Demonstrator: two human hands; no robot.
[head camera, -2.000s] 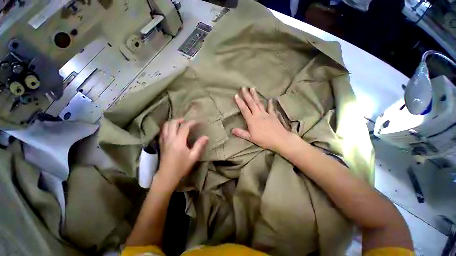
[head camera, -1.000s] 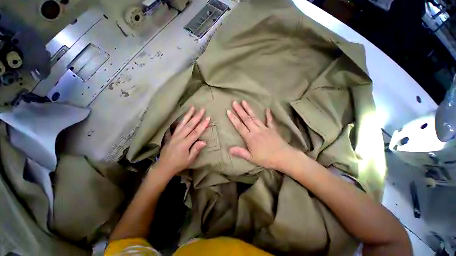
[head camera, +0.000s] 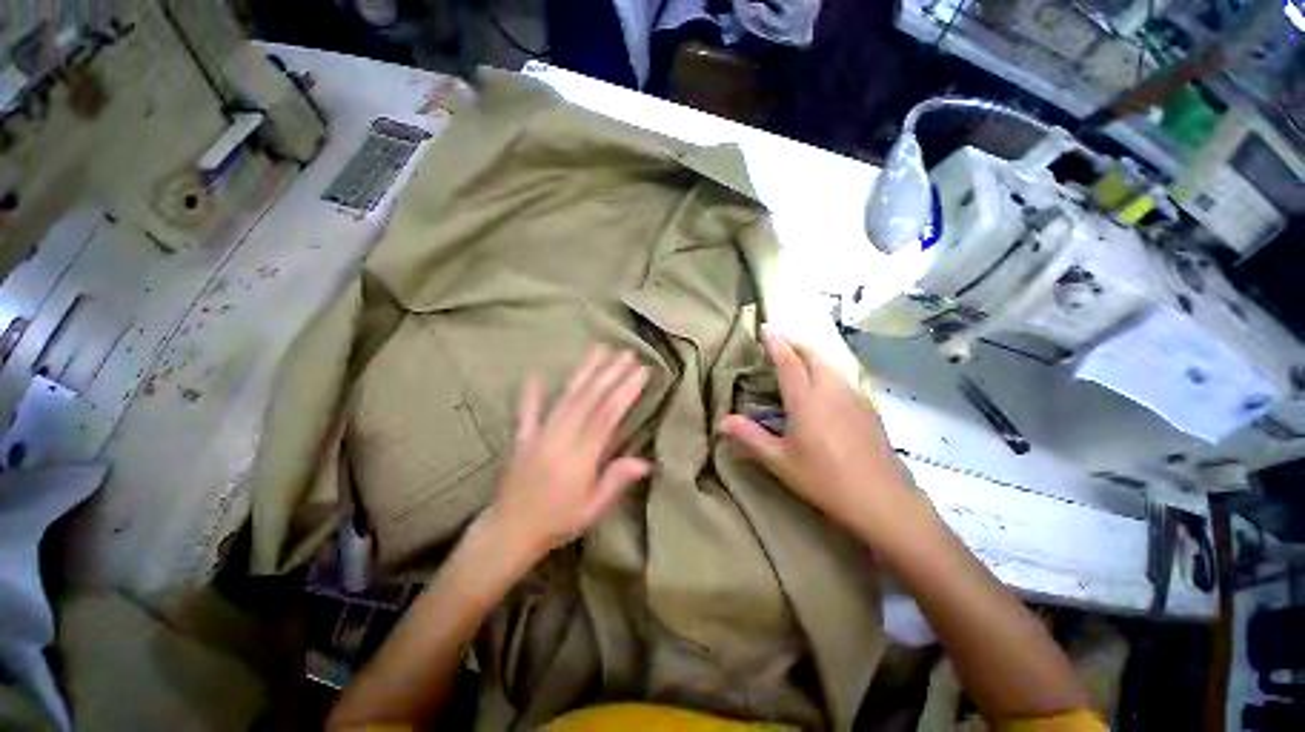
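Observation:
A large khaki garment piece (head camera: 487, 243) with seams and a stitched rectangle lies bunched over the white table and hangs toward my lap. My left hand (head camera: 573, 455) is slightly blurred, palm down on the middle of the cloth with fingers apart, holding nothing. My right hand (head camera: 823, 422) is at the cloth's right side, thumb and fingers spread around a folded part; whether it grips the fold is hidden.
A white sewing machine (head camera: 1002, 258) with a lamp (head camera: 902, 200) and a paper sheet (head camera: 1188, 375) stands at right. A dark tool (head camera: 993, 415) lies on its bed. An older machine (head camera: 136, 129) stands at left; pale cloth (head camera: 29, 558) lies lower left.
The view has turned right, showing more of the white machine. My right hand has moved from the middle of the cloth to its right side. My left hand now lies right of the stitched rectangle.

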